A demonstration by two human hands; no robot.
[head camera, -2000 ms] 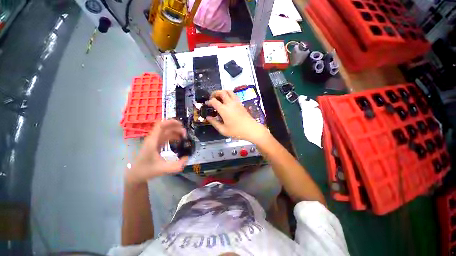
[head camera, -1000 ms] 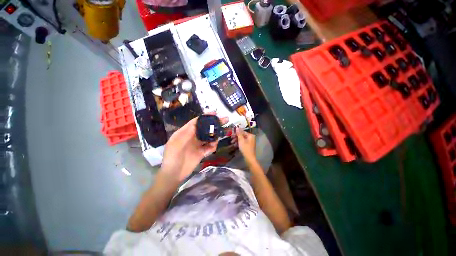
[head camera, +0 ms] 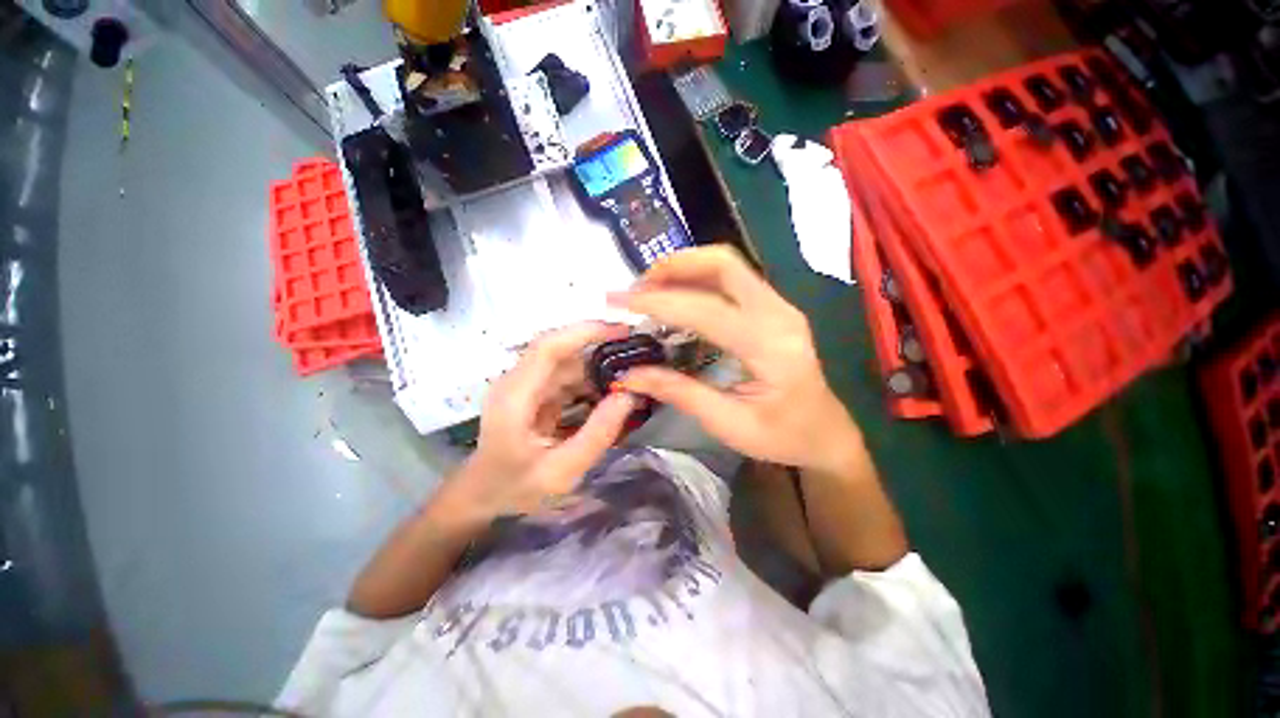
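A small black watch unit [head camera: 626,359] is held at the machine's front edge, in front of my shirt. My left hand [head camera: 541,421] grips it from the left, thumb and fingers around it. My right hand [head camera: 744,362] grips it from the right, thumb on its near side. Fingers hide part of the unit. The sliding fixture base [head camera: 470,140] is at the back of the white deck [head camera: 491,281], with the nest [head camera: 442,87] under the yellow press cylinder [head camera: 427,17].
A handheld terminal [head camera: 635,204] lies on the deck's right. A long black block [head camera: 397,232] lies left, a small black block [head camera: 563,84] upper right. Red trays with black units [head camera: 1039,253] are on the green bench [head camera: 898,505]. Empty red trays [head camera: 320,260] are left of the machine.
The fixture base and nest have moved back under the yellow cylinder, baring white deck. My right hand has come from the front edge onto the unit in my left hand.
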